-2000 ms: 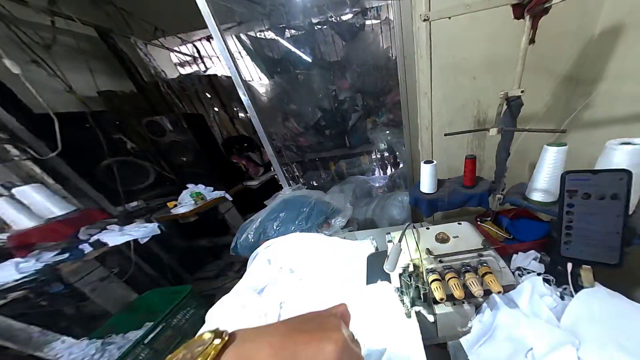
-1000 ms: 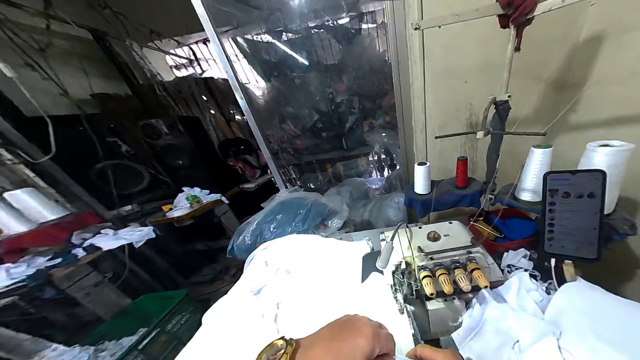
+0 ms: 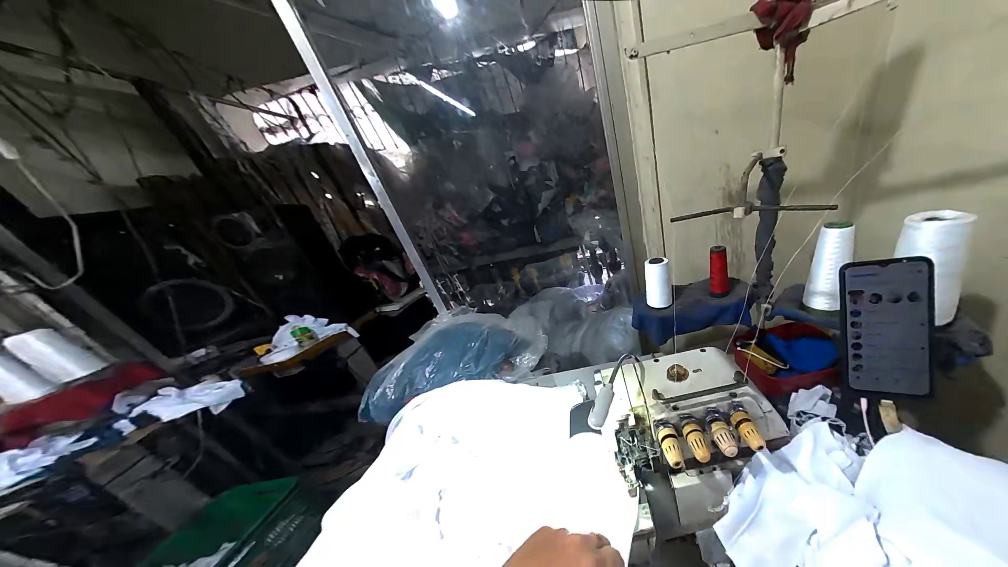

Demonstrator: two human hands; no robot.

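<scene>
White fabric (image 3: 488,465) lies spread over the table to the left of an overlock sewing machine (image 3: 697,394) and reaches up to its needle area. At the bottom edge of the view, my left hand (image 3: 563,549) rests on this fabric with its fingers bent; whether it pinches the cloth cannot be told. My right hand is out of view. Several tan tension knobs (image 3: 709,437) line the machine's front. More white cloth (image 3: 827,496) is heaped to the right of the machine.
Behind the machine stand a small white thread spool (image 3: 658,283), a red spool (image 3: 718,272) and white cones (image 3: 829,268). A phone (image 3: 887,327) stands upright at the right, by a red basket (image 3: 787,378). Plastic-wrapped bundles (image 3: 449,362) lie behind the fabric; a green crate (image 3: 228,520) sits lower left.
One second ago both hands were at the fabric's front edge near the machine; now only the left shows, lower in the view, and the right has left the view.
</scene>
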